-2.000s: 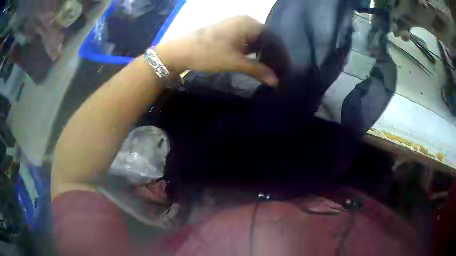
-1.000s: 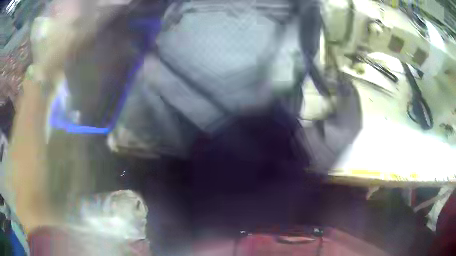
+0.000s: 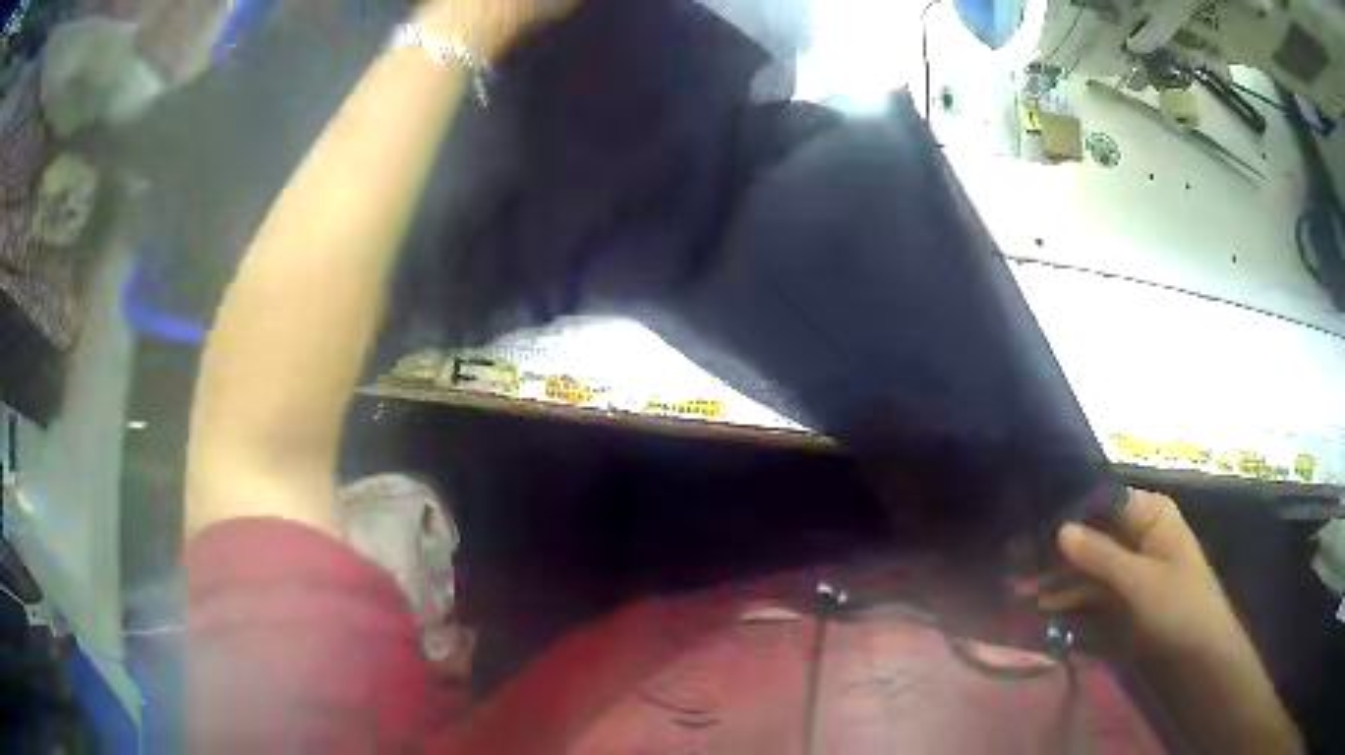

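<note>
A dark purple, near-black garment or cloth panel (image 3: 841, 251) stretches across the white table from upper left to lower right, its lower right end hanging over the front edge. My right hand (image 3: 1128, 561) grips that lower end near my body. My left hand (image 3: 494, 18) is at the top edge, partly cut off, with a bracelet at the wrist. It is at the cloth's upper part, but its fingers are hidden, so its grip cannot be told.
The white table (image 3: 1180, 339) has a worn front edge. A cream sewing machine (image 3: 1092, 52) stands upper right, with black-handled scissors (image 3: 1320, 244) at the right. A blue basket edge (image 3: 162, 310) shows at left. A pale clear bag (image 3: 401, 538) is below the table edge.
The cloth has moved from a bunch before me to a spread across the table. My left hand has moved up and forward. My right hand has come into view, holding the cloth's end.
</note>
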